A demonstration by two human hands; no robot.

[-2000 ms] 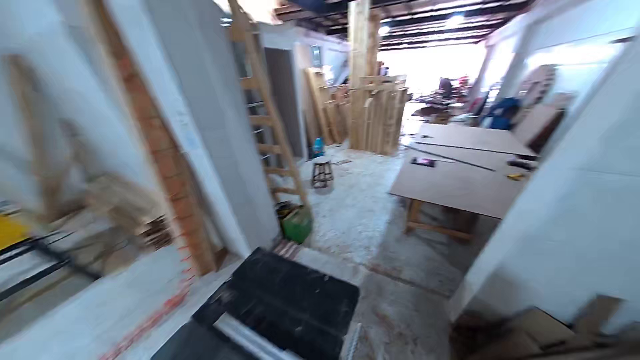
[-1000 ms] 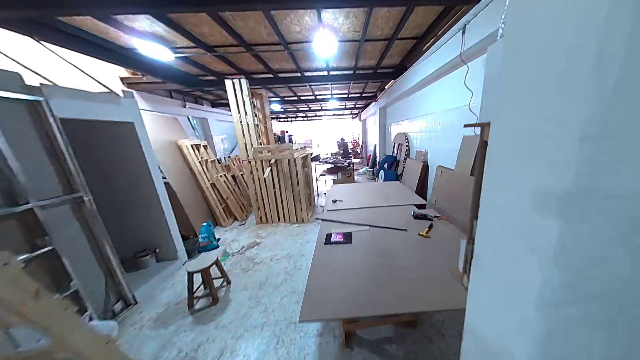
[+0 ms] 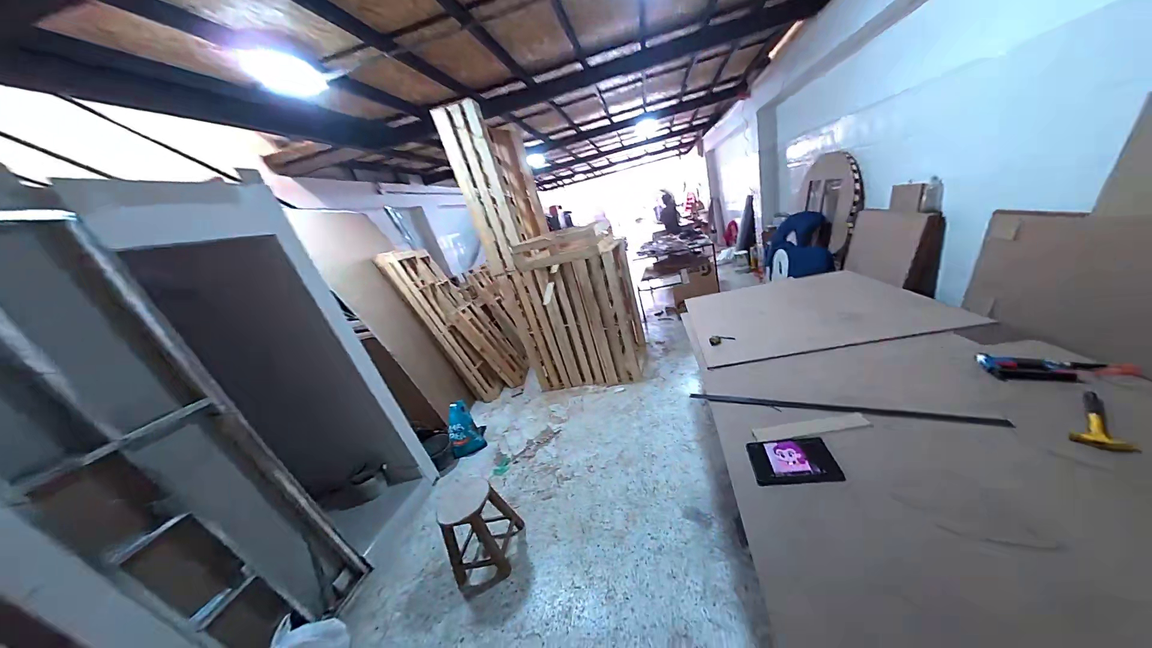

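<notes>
Neither my left hand nor my right hand shows in the head view. At the right stands a worktable topped with brown fibreboard sheets. A tablet with a lit pink picture lies near its left edge, beside a thin pale strip. Behind them a long dark metal bar crosses the board. A yellow-and-black hand tool rests at the right, with blue, black and red tools behind it. A small dark object lies on the far sheet.
A wooden stool stands on the speckled floor, left of the table. Wooden pallets are stacked beyond it, near a blue bag. A metal-framed panel leans at the left. More boards lean on the right wall.
The view has swung up and moved towards the table and stool. The black case and the ladder seen at first are out of view.
</notes>
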